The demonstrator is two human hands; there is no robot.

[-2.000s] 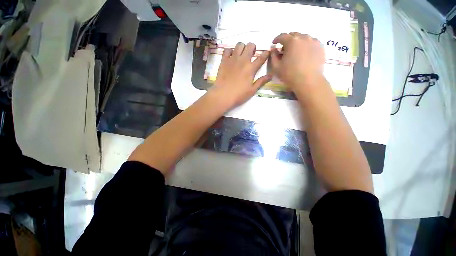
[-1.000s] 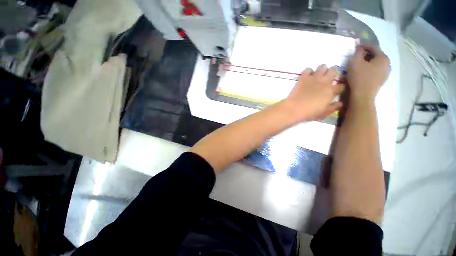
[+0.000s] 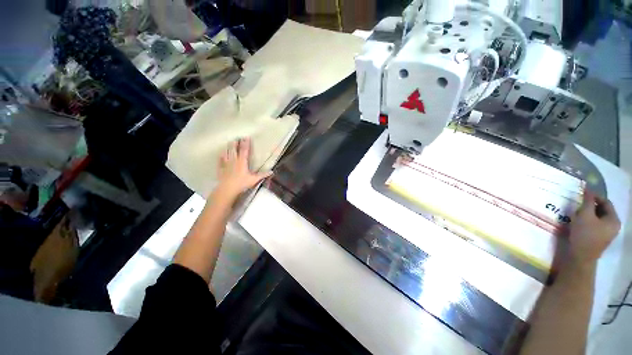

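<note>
A stack of beige panels (image 3: pixel 208 132) lies left of the machine. My left hand (image 3: pixel 238 170) rests on its lower right part with fingers spread; whether it grips a panel edge cannot be told. The white template (image 3: pixel 492 166), with red-pink lines, a yellow edge and handwritten black marks, lies under the machine inside a grey clamp frame (image 3: pixel 380 175). My right hand (image 3: pixel 594 225) is at the template's right end, its fingers bent at the edge; what they hold, if anything, cannot be made out.
The white machine head (image 3: pixel 424 90) with a red three-diamond logo stands above the template. A glossy black cover plate (image 3: pixel 388 260) runs along the table front. Dark pieces show under the beige stack. Boxes and other clutter are at the far left, and a cable at the right edge.
The view has swung left. My left hand has left the template and moved onto the beige stack. My right hand remains at the template's right end, slightly lower along it.
</note>
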